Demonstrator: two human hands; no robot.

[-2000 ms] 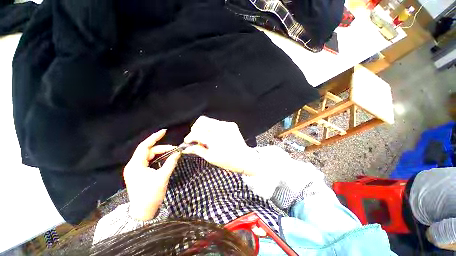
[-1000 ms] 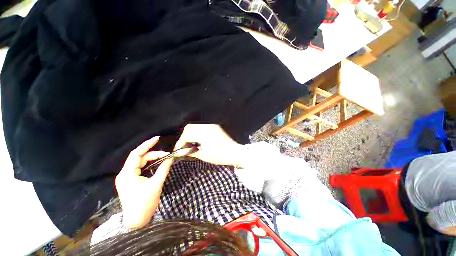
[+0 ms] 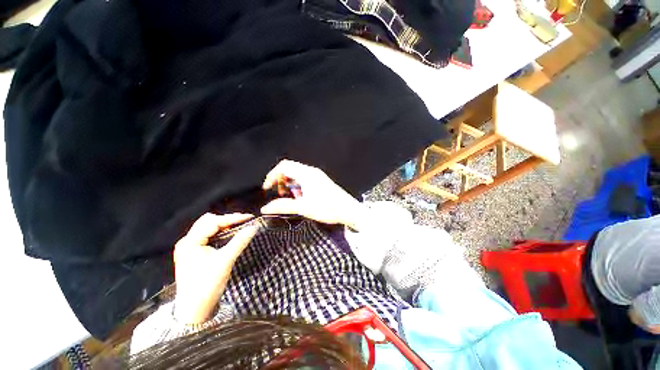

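Observation:
A black garment (image 3: pixel 217 108) with white specks covers most of the white table and hangs over its near edge to my lap. My left hand (image 3: pixel 206 256) is at the garment's near edge, thumb and fingers pinching a thin strip of the hem. My right hand (image 3: pixel 315 195) is just right of it, its thumb by the same edge and its fingers curled around a small dark object (image 3: pixel 293 189), maybe thread snips, mostly hidden. A fine pale thread or edge line shows between the hands. A checked apron (image 3: pixel 297 267) lies below them.
Another black garment with a plaid band (image 3: pixel 394 25) lies at the table's far side. A wooden stool (image 3: pixel 525 123) stands to the right. Beyond are a red plastic stool (image 3: pixel 539 278), a person's grey-clad limb (image 3: pixel 626 264) and a blue crate (image 3: pixel 615 195). Hair and red glasses show at the bottom.
My right hand has opened its curl and lifted slightly, with its fingers raised above the edge. My left fingers have closed down flatter on the strip. The garment has hardly moved since the last frame.

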